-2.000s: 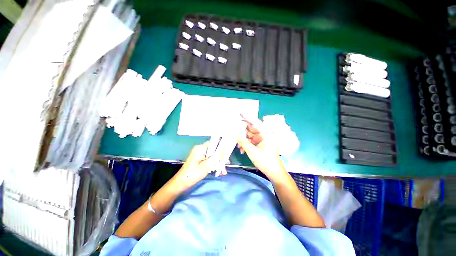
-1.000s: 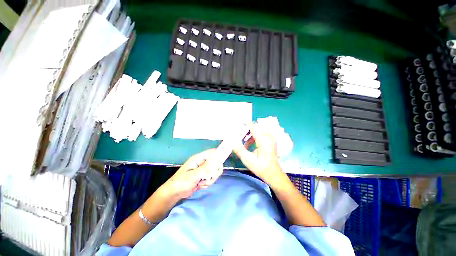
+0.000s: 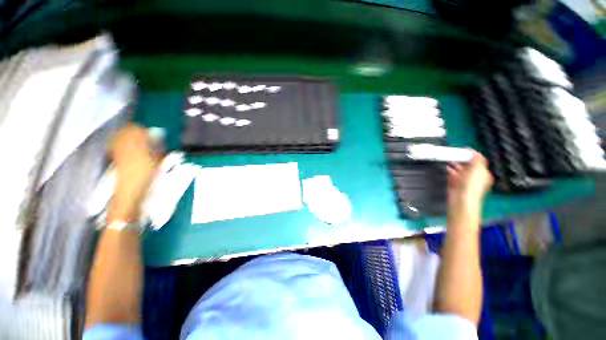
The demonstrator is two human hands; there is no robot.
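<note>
My right hand [image 3: 469,176] holds a white wrapped piece [image 3: 440,153] by its right end, over the narrow black finished-piece tray [image 3: 420,182], just below the white cylinders [image 3: 413,117] at its far end. My left hand [image 3: 135,149] is blurred, over the pile of die-cut white pieces [image 3: 169,192] at the left; its fingers cannot be made out clearly. The white work sheet [image 3: 246,191] lies flat on the bench, with a small white pile [image 3: 326,199] to its right.
The wide black parts tray [image 3: 286,116] with rows of small white ends stands behind the work sheet. Large white sheets [image 3: 50,113] are stacked high at the left. Stacked black trays [image 3: 518,126] stand at the far right. Blue crates [image 3: 372,275] are under the bench.
My hands have moved apart from in front of the work sheet. My right hand has carried the wrapped piece right to the narrow tray; my left hand has moved left to the pile. The view has shifted.
</note>
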